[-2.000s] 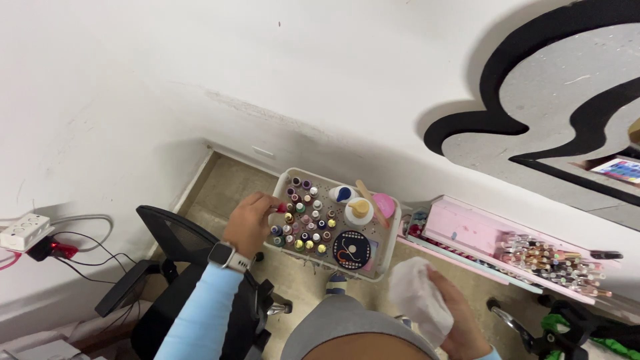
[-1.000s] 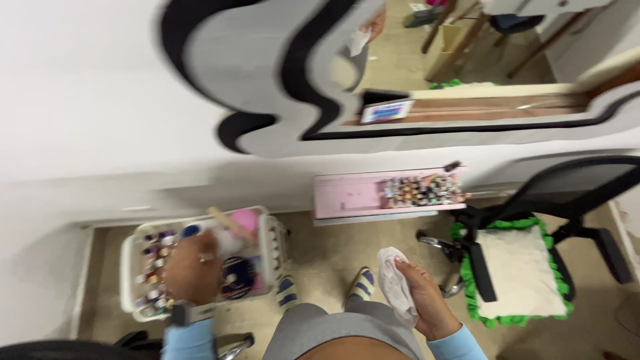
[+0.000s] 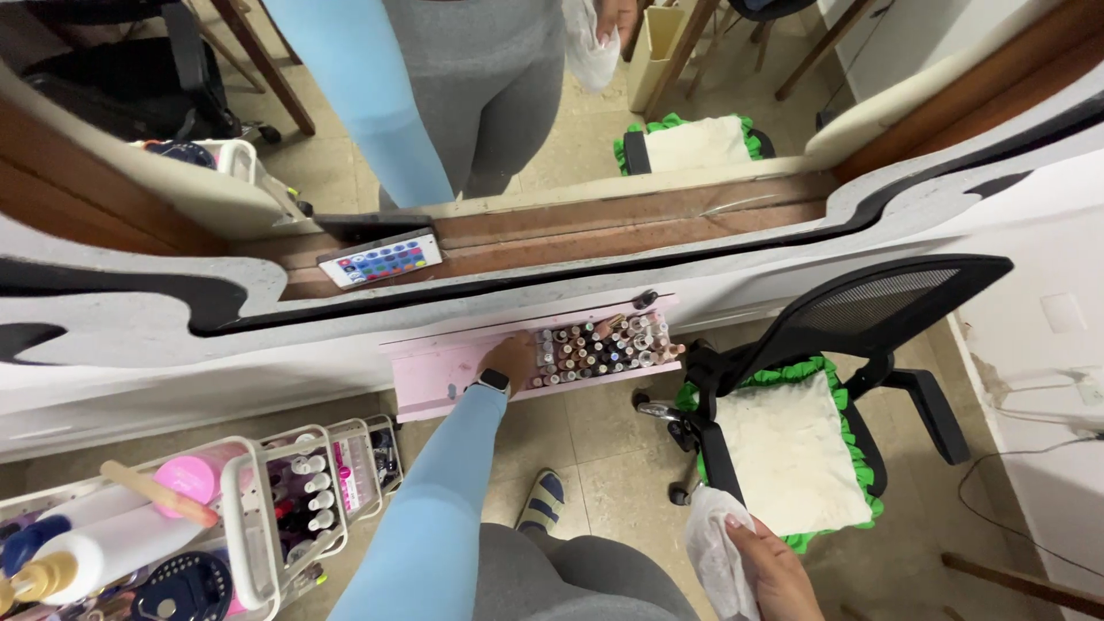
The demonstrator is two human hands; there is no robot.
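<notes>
My left hand [image 3: 509, 362], below a blue sleeve and a wristwatch [image 3: 493, 379], reaches down to the pink shelf [image 3: 431, 371] on the wall. It is beside the left end of a cluster of nail polish bottles [image 3: 595, 349]; its fingers are mostly hidden, so its hold cannot be told. At the lower right, my right hand [image 3: 768, 561] grips a crumpled white cloth or tissue [image 3: 720, 543], with thumb and fingers closed on its edge.
A white rolling cart [image 3: 250, 517] at the lower left holds bottles, a pink jar [image 3: 194, 479] and a wooden stick [image 3: 159, 493]. A black chair [image 3: 862, 302] with a green-ruffled cushion [image 3: 793, 457] stands right. Above is a large mirror [image 3: 517, 103] with a remote control [image 3: 379, 259] on its ledge.
My left hand has moved right, from over the cart's top tray to the pink shelf. My right hand still holds the white cloth or tissue. The view has shifted to the right.
</notes>
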